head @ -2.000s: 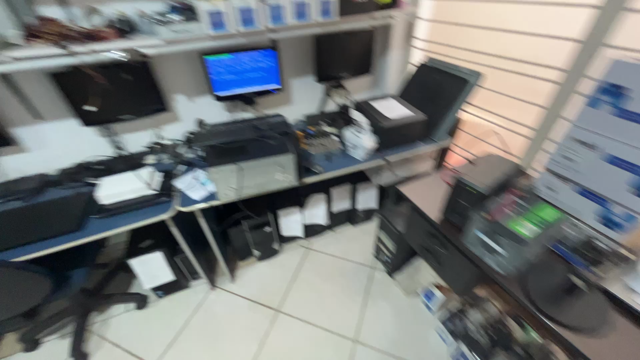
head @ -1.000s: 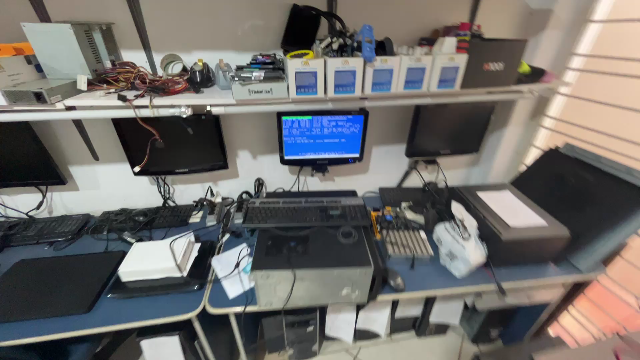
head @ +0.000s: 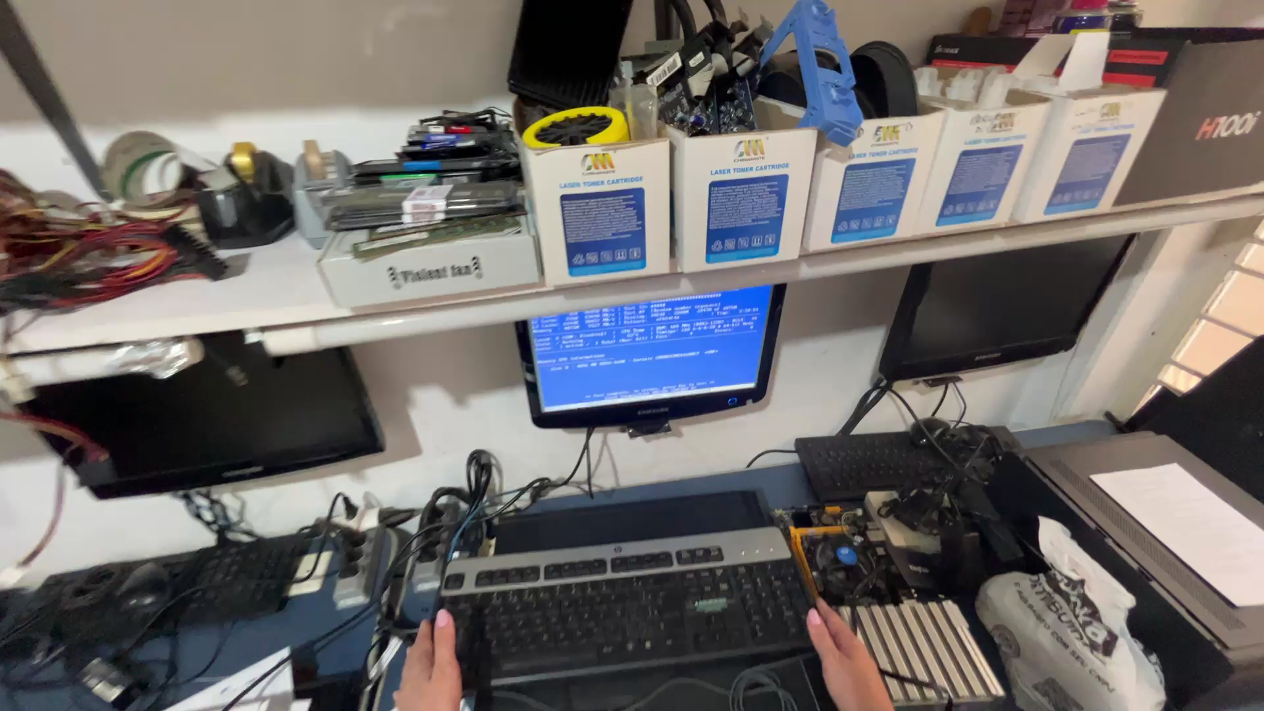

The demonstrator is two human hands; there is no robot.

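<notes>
A black and grey computer keyboard (head: 632,602) rests over a dark computer case whose top shows below it, with a coiled cable (head: 760,686). My left hand (head: 433,667) is at its left end, thumb on the edge. At its right end my right hand (head: 847,657) has its thumb against the edge; the fingers' undersides are hidden. Above and behind, a wall-mounted monitor (head: 652,355) shows a blue screen with text. To the right of the keyboard lie a circuit board with a blue part (head: 844,555) and a row of metal slot covers (head: 923,647).
Overhead, a shelf (head: 711,274) holds toner cartridge boxes (head: 746,197), cables (head: 118,247) and tape dispensers (head: 247,193). A white plastic bag (head: 1071,632) and a dark case with paper (head: 1185,523) stand right. Power cords (head: 479,484) tangle at the left; another keyboard (head: 874,464) lies behind.
Both hands have come into view at the keyboard's two ends. The view has moved much closer to the bench and the blue-screened monitor.
</notes>
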